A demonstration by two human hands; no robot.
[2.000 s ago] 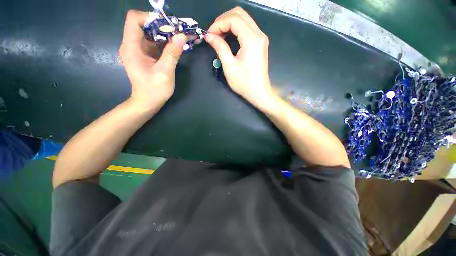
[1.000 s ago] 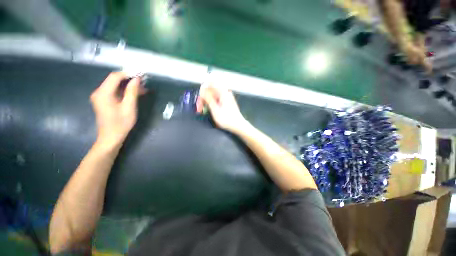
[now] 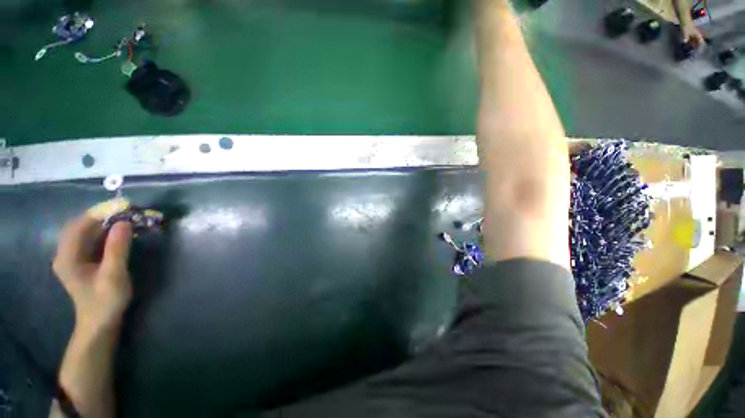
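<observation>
My left hand is at the left over the dark worktop, its thumb and fingers closed on a small dark circuit board with silvery parts. A round white disc shows just above it, near the metal rail. My right forearm reaches up past the rail, and the right hand is cut off by the top edge. A blue circuit board with pale wires lies beside my right arm.
A large pile of blue boards lies at the right, by a cardboard box. Beyond the metal rail, a black housing and wired boards lie on the green surface. Another person's hand is among black units at the top right.
My hands have moved apart: the left went left with the board, the right arm reached up and forward. The view has shifted towards the green surface beyond the rail.
</observation>
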